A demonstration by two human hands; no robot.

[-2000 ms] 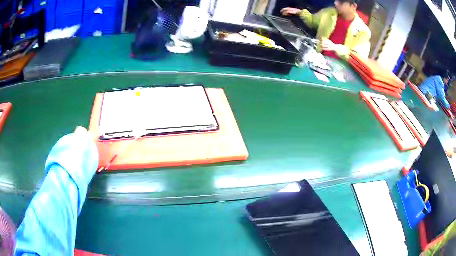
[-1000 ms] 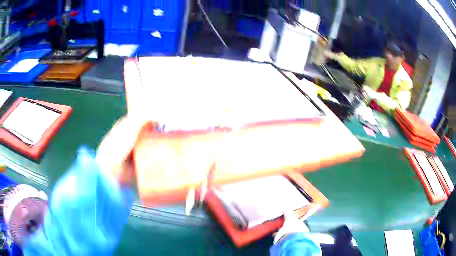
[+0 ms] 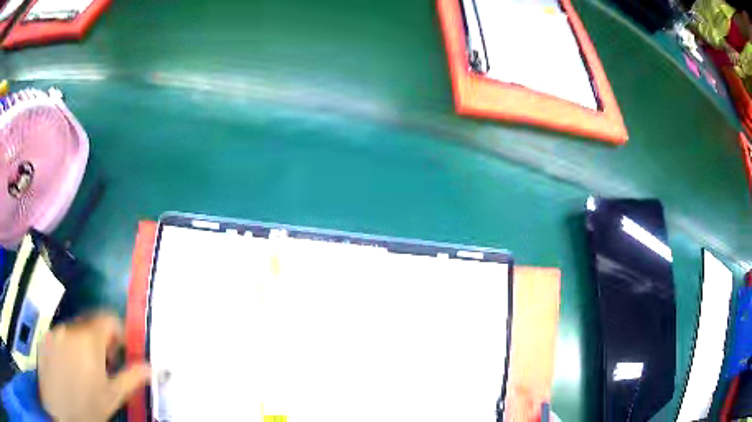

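A backlight unit (image 3: 330,330), a white sheet in a thin black frame, lies flat on a red-orange foam pad (image 3: 534,330) at the bottom centre. Its lower edge is cut off by the picture. Small pale marks run along its top frame edge, and a yellow tab (image 3: 274,418) shows at the bottom. My left hand (image 3: 86,367), bare and blurred in a blue sleeve, grips the pad's left edge, a fingertip reaching the unit's frame. Of my right hand, at most a pale tip beside a small dark tip shows at the bottom edge, too little to tell.
A glossy black panel (image 3: 635,313) lies at right, with a white strip (image 3: 707,338) beyond it. A pink fan (image 3: 37,169) and a pale box with a small display (image 3: 33,317) stand at left. Another padded unit (image 3: 536,111) lies at upper right. A person's yellow sleeve (image 3: 713,21) shows at top right.
The view has tilted down. The pad and unit I held above the line now lie low in front of me. My right hand has almost left the picture; the padded unit below now appears farther up.
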